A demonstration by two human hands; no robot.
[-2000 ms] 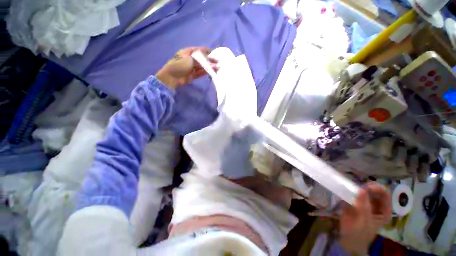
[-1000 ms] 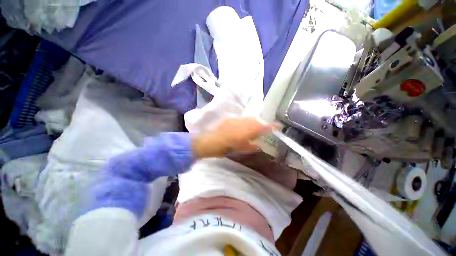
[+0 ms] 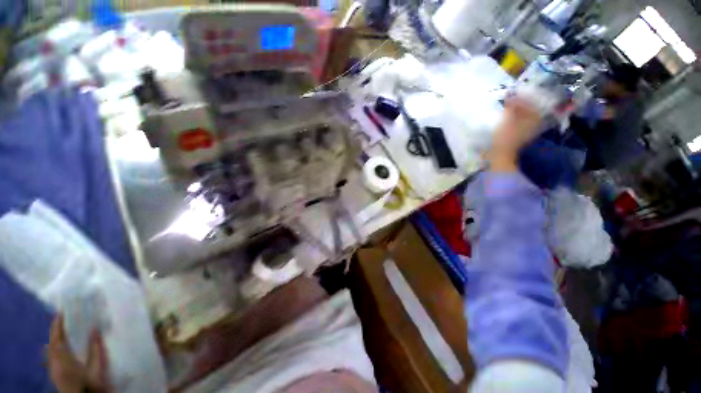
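My left hand (image 3: 75, 364) is at the lower left, cut by the bottom edge, with its fingers against a long white cloth piece (image 3: 107, 303) and holding it. The piece lies partly over the purple cloth (image 3: 50, 146). My right hand (image 3: 516, 127) is stretched out to the upper right, at the edge of a large white cloth heap (image 3: 461, 92). It is blurred, with white material at its fingertips; its grip cannot be made out. The overlock machine (image 3: 181, 134) stands between my hands, with its shiny metal plate (image 3: 165, 222) to the left.
A tape roll (image 3: 380, 173), scissors (image 3: 417, 142) and a black phone (image 3: 440, 147) lie on the table right of the machine. Grey V-shaped metal (image 3: 336, 222) is at its front edge. A cardboard box (image 3: 411, 307) is below. A person (image 3: 642, 127) is at the far right.
The view has swung right. My right arm now extends to the white heap. My left hand has moved from beside the machine plate to the cloth piece. The long strip is no longer stretched between my hands.
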